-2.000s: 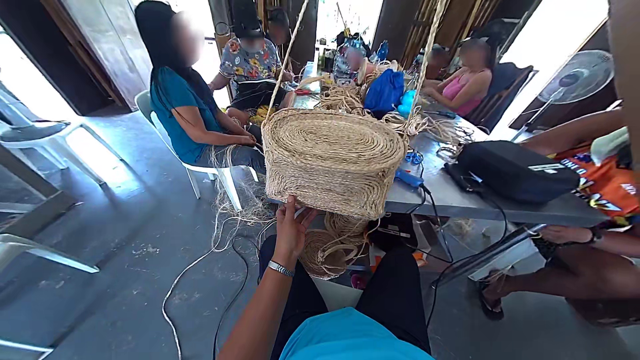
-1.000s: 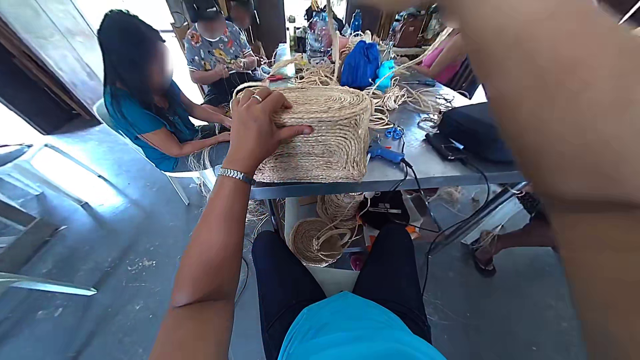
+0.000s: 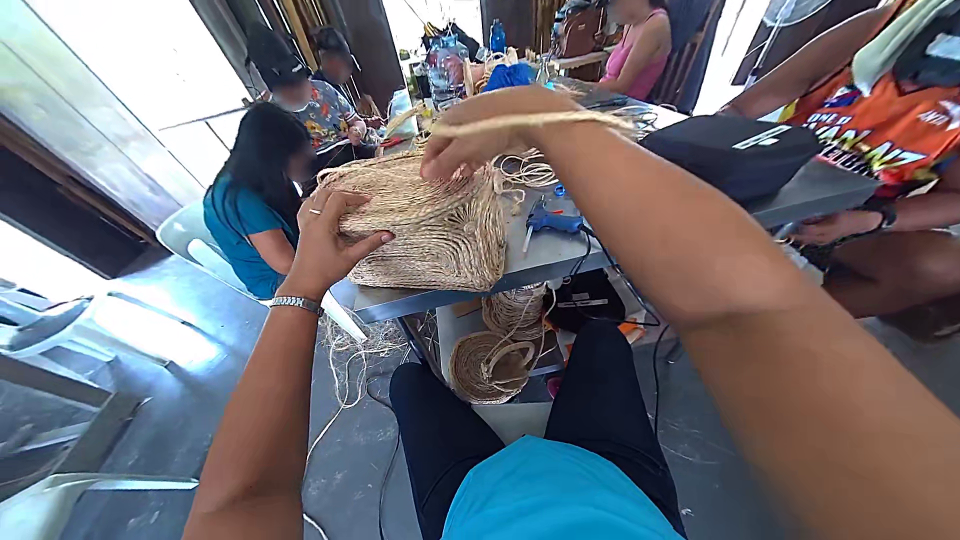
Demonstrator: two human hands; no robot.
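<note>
A bag-like body of coiled, braided natural fibre [image 3: 435,240] rests on the near edge of the grey table [image 3: 540,259]. My left hand [image 3: 330,232] grips its left side, thumb on the near face and fingers over the top. My right hand [image 3: 480,135] is above its top right part, fingers bent downward; a pale fibre braid [image 3: 540,120] runs across the back of that hand and wrist. Whether the fingertips pinch anything is not clear. A blue hot glue gun [image 3: 555,220] lies right of the woven body, close to blue-handled scissors [image 3: 559,190].
A black case [image 3: 731,154] lies on the table's right side. Loose fibre strands [image 3: 531,171] lie behind the glue gun. Coiled fibre pieces [image 3: 487,364] sit below the table, near hanging cords. People sit at left, behind and at right. White plastic chairs [image 3: 112,322] stand at left.
My right hand, out of view two seconds ago, is now over the woven body. My left hand has moved from underneath it to its left side. The body, earlier raised, rests on the table.
</note>
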